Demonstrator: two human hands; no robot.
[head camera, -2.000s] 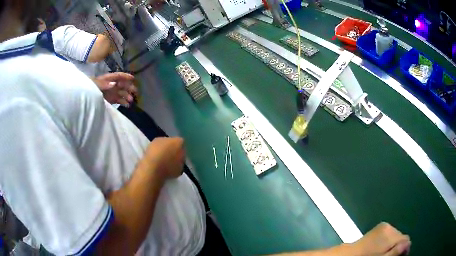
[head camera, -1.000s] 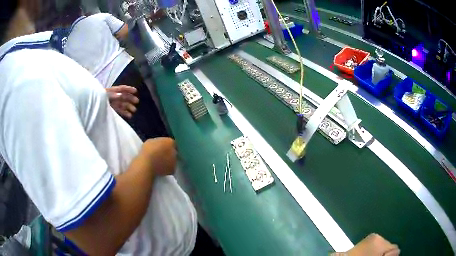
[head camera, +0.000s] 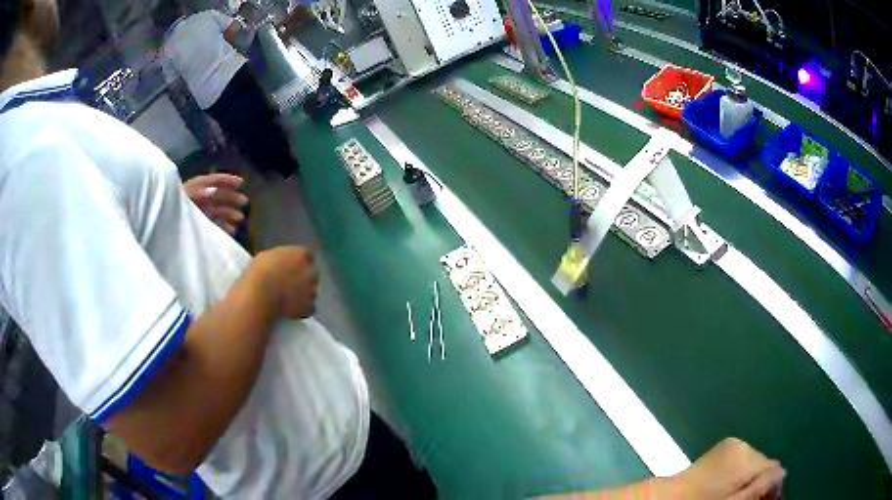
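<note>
My left hand (head camera: 734, 474) is at the bottom right edge, its forearm cut off by the frame. Its fingers are curled; whether it holds anything cannot be told. My right hand is out of view. Nearest on the green bench lies a silver-grey four-position fixture (head camera: 485, 301) with ringed round parts, beside the white rail strip. Tweezers (head camera: 436, 322) lie left of it, with a short thin rod (head camera: 411, 320) beside them. No hand touches these.
Stacked fixtures (head camera: 365, 178) and a dark bottle (head camera: 418, 184) stand farther up the bench. A white angled bracket (head camera: 626, 195) and a row of fixtures (head camera: 533, 151) are on the line. Red (head camera: 677, 90) and blue (head camera: 722, 122) bins stand beyond. Another person (head camera: 117, 244) stands at left.
The view has shifted, so bench items sit at different heights in the frame. The other person's fist appears farther left. The fixture, tweezers and rod keep their places on the bench.
</note>
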